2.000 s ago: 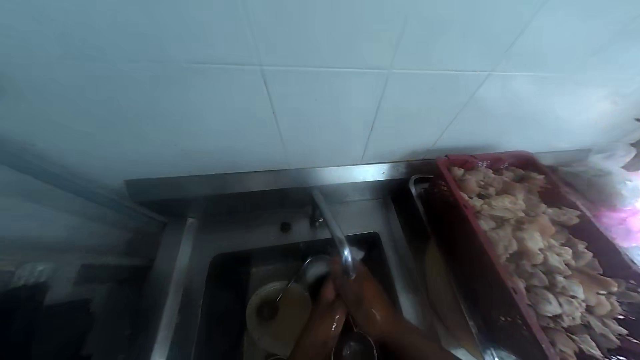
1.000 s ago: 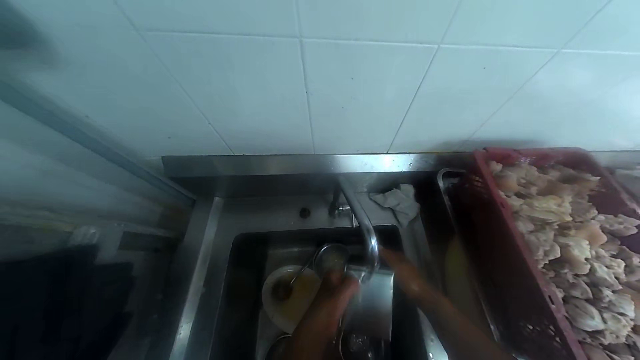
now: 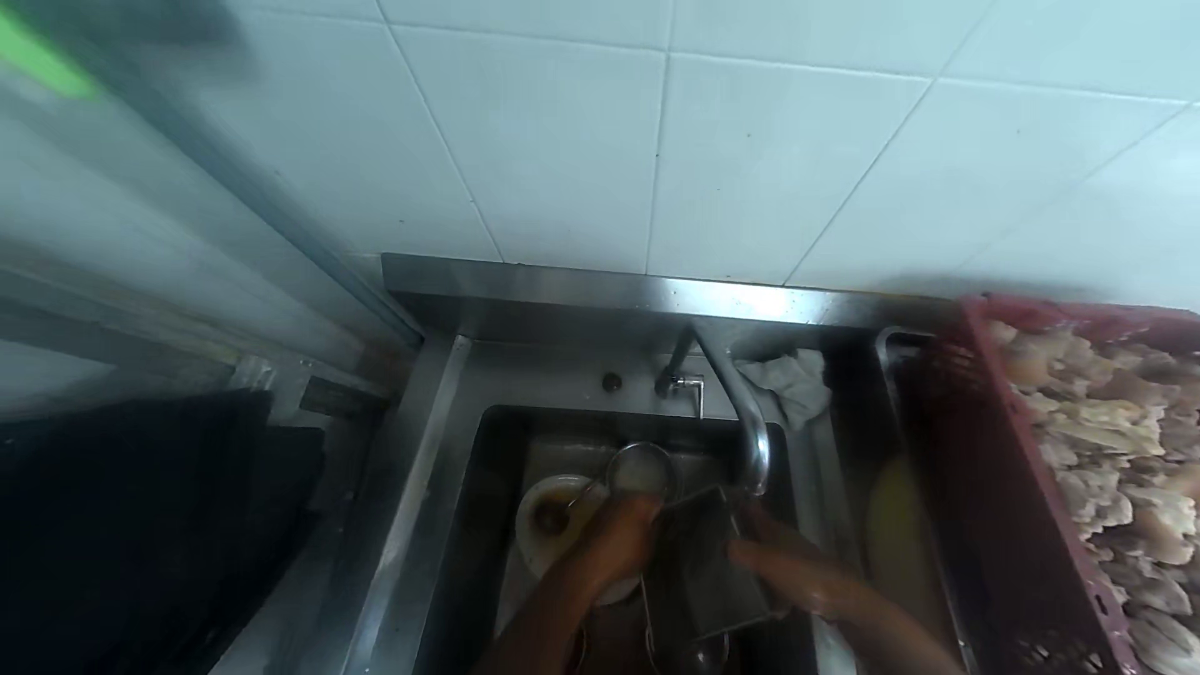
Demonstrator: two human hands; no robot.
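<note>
Over the sink basin (image 3: 539, 431), my left hand (image 3: 626, 542) and my right hand (image 3: 783, 562) hold a rectangular metal container (image 3: 708, 567) between them, one at each side. Its upper edge is close under the spout of the metal faucet (image 3: 750, 427). Beneath my left arm, a white bowl (image 3: 532, 544) with brownish liquid and a spoon or ladle lies in the basin. Just beyond my left hand is a round metal-rimmed vessel (image 3: 642, 464). More round rims show below the container, partly hidden. Blur hides my fingertips.
A red plastic crate (image 3: 1041, 469) full of raw chicken pieces (image 3: 1116, 431) stands at the right. Beside it is a metal tray (image 3: 886, 361) with something yellowish. A crumpled white cloth (image 3: 797, 380) lies behind the basin, near the faucet. A tiled wall (image 3: 581, 150) rises behind.
The metal container, upright between my hands one second ago, is now tilted. Two seconds ago my hands were close together under the spout. The view has shifted so the sink sits lower.
</note>
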